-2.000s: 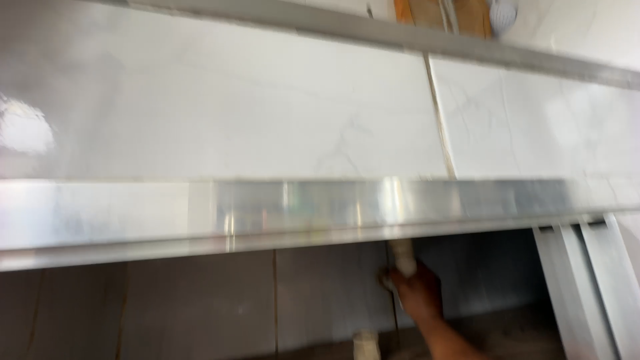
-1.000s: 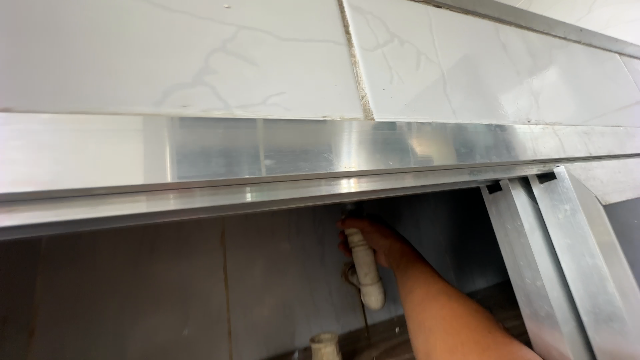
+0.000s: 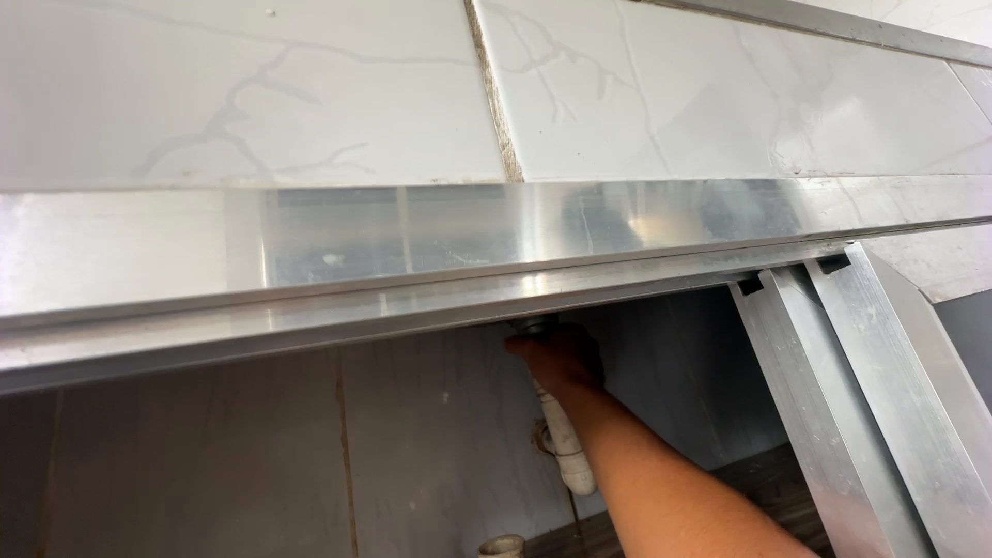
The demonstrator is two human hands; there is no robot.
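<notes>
My right hand (image 3: 562,360) reaches under the counter from the lower right, its fingers around the top of a white plastic drain trap pipe (image 3: 570,453), just below a dark drain fitting (image 3: 533,324) at the counter's underside. The pipe hangs down past my wrist and ends in a curved bend. Behind it a round pipe opening with a rough rim (image 3: 542,438) shows at the tiled back wall. Below stands an upright open pipe stub (image 3: 502,545). Shadow and the counter's edge hide part of my fingers. My left hand is not in view.
An aluminium edge profile (image 3: 434,232) runs across the front of the white tiled countertop (image 3: 349,93). Two aluminium sliding door frames (image 3: 798,387) (image 3: 899,364) stand at the right of the cabinet opening. The grey tiled back wall (image 3: 232,449) meets a dark wood-look floor (image 3: 767,480).
My right hand has moved up along the pipe to the fitting under the counter. Two seconds ago it held the pipe lower down. The view has shifted closer to the counter.
</notes>
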